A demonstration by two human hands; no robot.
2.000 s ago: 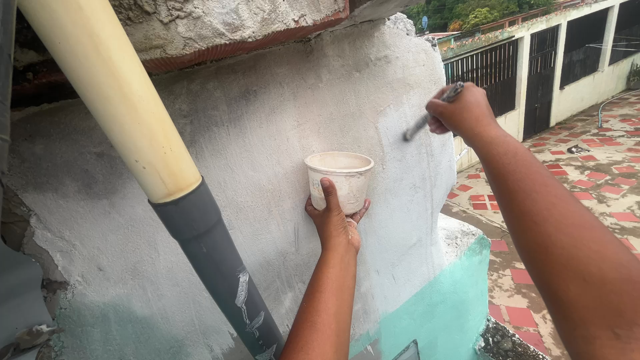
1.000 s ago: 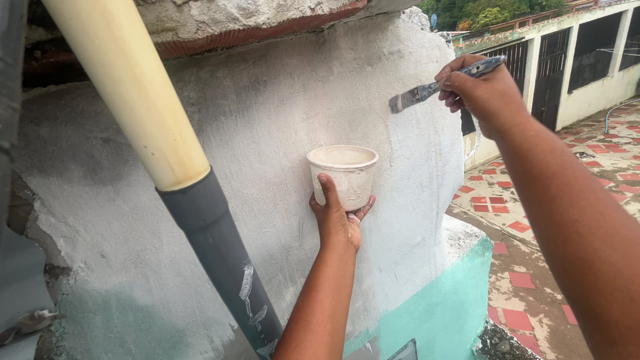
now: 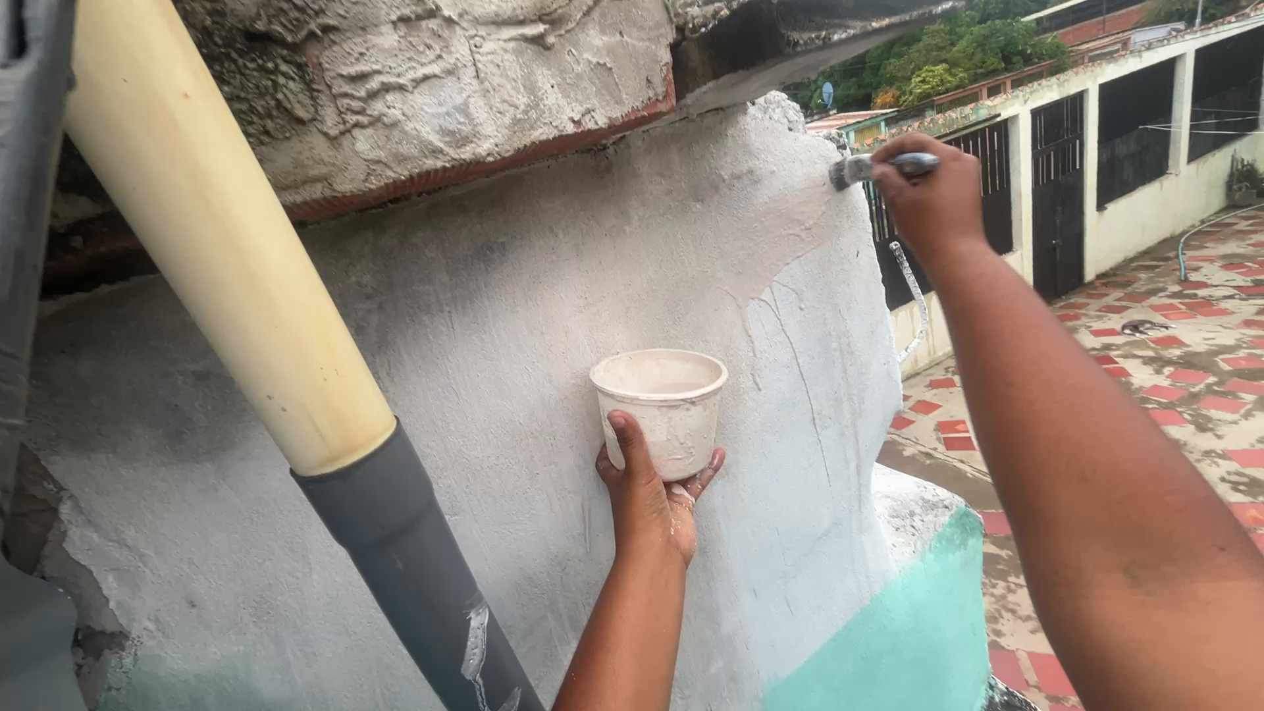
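Observation:
My left hand point(image 3: 657, 494) holds a whitish plastic tub point(image 3: 671, 430) from below, thumb on its near side, in front of the plastered wall point(image 3: 494, 395). What the tub contains is hard to make out. In my right hand point(image 3: 933, 193) is a paintbrush point(image 3: 879, 169), somewhat blurred, its dark bristles at the wall's upper right edge. The wall there looks damp, with thin drip lines running down below. Pale grey-white covers most of the wall, and turquoise paint point(image 3: 899, 632) its lower right part.
A cream pipe point(image 3: 227, 237) fitted into a dark grey pipe point(image 3: 415, 563) slants across the left. A rough concrete ledge with a brick edge point(image 3: 474, 178) overhangs the wall. Beyond the wall's right edge lies a red-and-beige tiled patio point(image 3: 1185, 395), lower down, beside a fence wall point(image 3: 1136, 237).
The brush in my right hand has moved up and right to the wall's edge. Drip lines now show on the wall below. The tub stays in my left hand; the view has shifted.

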